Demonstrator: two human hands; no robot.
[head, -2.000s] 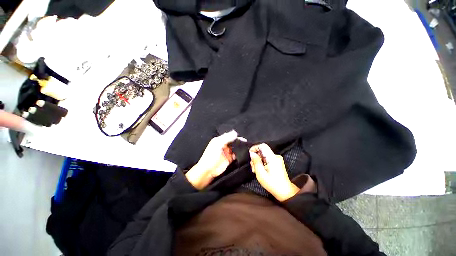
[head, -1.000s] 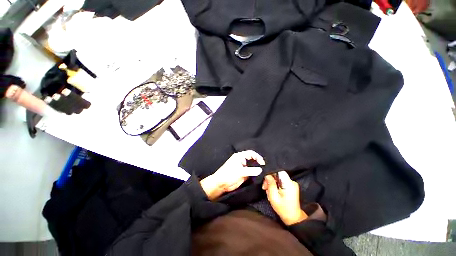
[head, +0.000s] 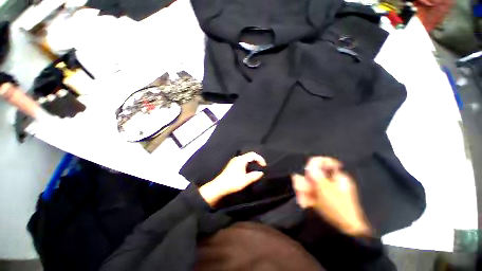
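The black jacket [head: 327,122] lies spread on the table in front of me, with a chest flap and a hanger hook near its neck. My left hand [head: 232,180] is at its near edge, thumb and fingers curled around the dark cloth. My right hand [head: 333,193] is blurred, to the right of the left hand and apart from it, over the jacket. Its fingertips are bent together; whether they hold a needle or thread is too blurred to tell.
An oval white tray [head: 153,124] with loose buttons, a button pile [head: 182,91] and a smartphone [head: 196,128] lie to the left. A second black jacket [head: 227,18] lies beyond. Another person's hand [head: 21,100] is at the left edge. Dark cloth [head: 100,211] hangs or lies below the table.
My right hand has moved right and up, away from my left hand, which stays at the jacket's near edge. The view has shifted, bringing more of the far jacket into sight.
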